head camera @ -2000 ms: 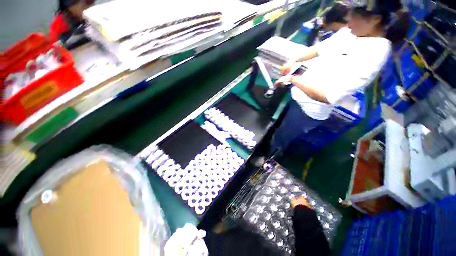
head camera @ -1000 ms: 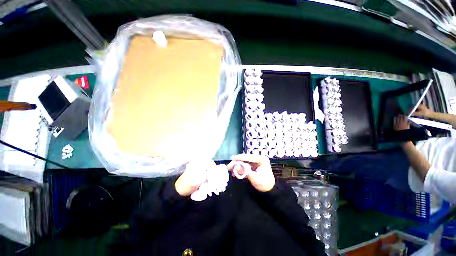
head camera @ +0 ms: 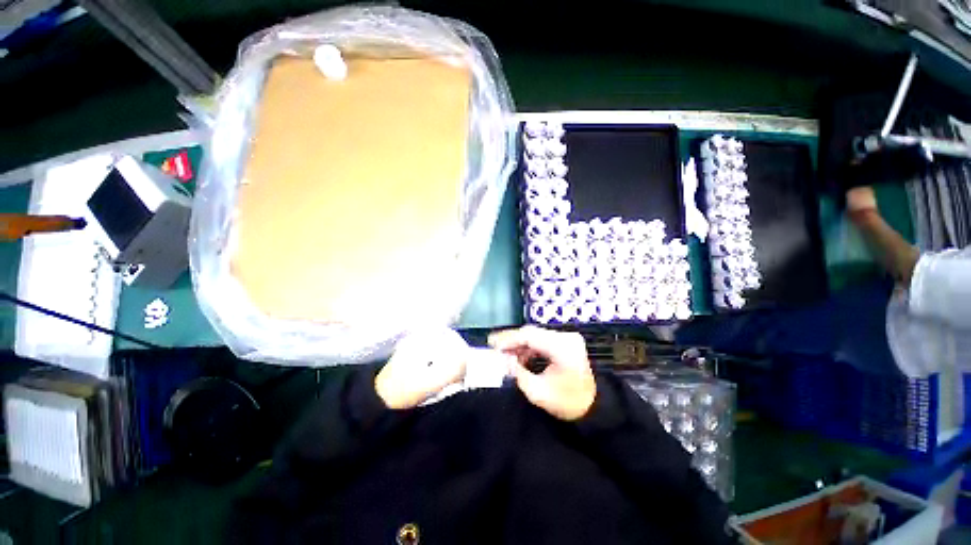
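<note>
My left hand (head camera: 424,369) is closed around white plastic sleeves (head camera: 484,368) at the bottom centre, in front of my body. My right hand (head camera: 554,370) touches the end of a sleeve with its fingertips; whether a small part is between them cannot be told. The near black tray (head camera: 623,176) holds white pieces (head camera: 607,279) standing in rows along its left and lower sides. A clear blister tray (head camera: 694,424) lies below the bench edge, right of my right hand.
A bag-lined carton (head camera: 357,192) with one white sleeve (head camera: 330,62) stands left of the trays. A second black tray (head camera: 783,218) is further right. A grey box (head camera: 144,218) and orange handle (head camera: 40,225) are at left. A co-worker's arm (head camera: 886,236) reaches in at right.
Since one second ago, my right hand has closed in on the sleeve, whose open ring end no longer shows. The view has shifted slightly. The co-worker's arm has moved.
</note>
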